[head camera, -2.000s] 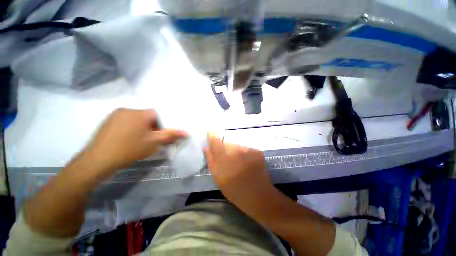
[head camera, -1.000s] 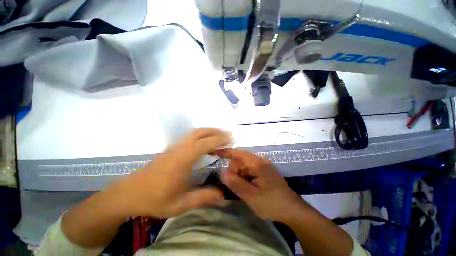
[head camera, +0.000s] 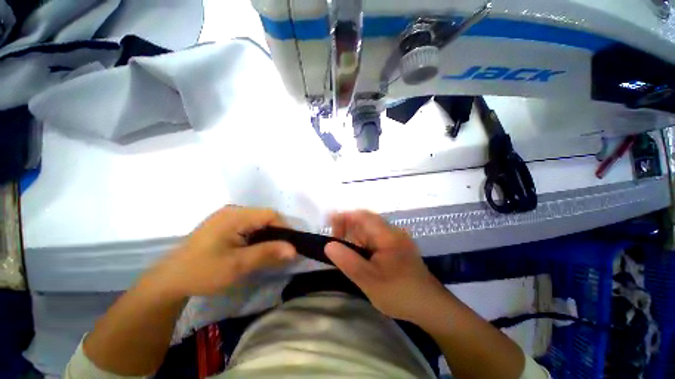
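Observation:
A narrow black strip (head camera: 311, 245) is stretched between my two hands at the table's front edge. My left hand (head camera: 235, 248) holds its left end between thumb and fingers. My right hand (head camera: 377, 259) holds its right end; the fingers are slightly blurred. A light grey fabric panel (head camera: 152, 104) lies on the table to the left, folded up at the back. Part of it looks washed out by the lamp, so its edge near my hands is unclear. The presser foot area (head camera: 326, 137) is behind my hands, with a grey ribbed knob (head camera: 367, 133) beside it.
The white sewing machine head (head camera: 518, 55) spans the back. Black-handled shears (head camera: 511, 181) lie right of the needle, by black scraps (head camera: 453, 109). A red-handled tool (head camera: 616, 156) lies far right. The ruler-marked front edge (head camera: 474, 220) crosses the table. A blue crate (head camera: 585, 296) stands below right.
My hands were close together over the panel's edge; now they are apart with the black strip showing between them. The view has shifted slightly.

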